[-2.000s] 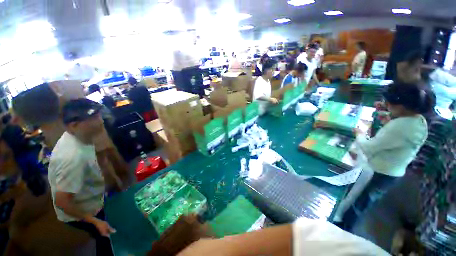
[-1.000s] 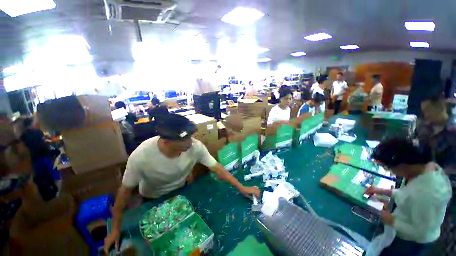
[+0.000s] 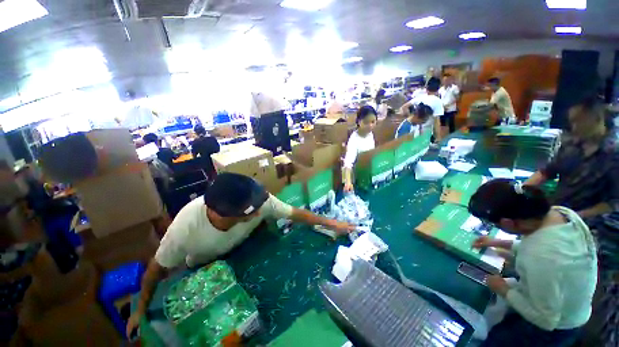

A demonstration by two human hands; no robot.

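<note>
Neither of my hands is in the picture. Nearest in front of me is the green face of a colour box [image 3: 312, 331], cut off by the bottom edge. To its right lies a stack of ribbed, clear-silver air column bags [image 3: 390, 308]. To its left stand two open green trays [image 3: 237, 318] heaped with small clear packets. White sheets [image 3: 358, 254] lie at the far end of the ribbed stack. A long white strip [image 3: 434, 291] curls along the stack's right side.
A person in a dark cap [image 3: 234, 196] leans over the table [image 3: 285, 264] from the left, hand at the white sheets. Green boxes [image 3: 320, 188] line the far edge. A person at right [image 3: 553, 271] bends over flat green boxes [image 3: 444, 227] beside a phone [image 3: 473, 273]. A blue stool-like object [image 3: 121, 281] stands left.
My forearm, seen at the bottom two seconds ago, is out of view. The capped person has leaned in and reached across. A person across the table now reaches towards the white pile.
</note>
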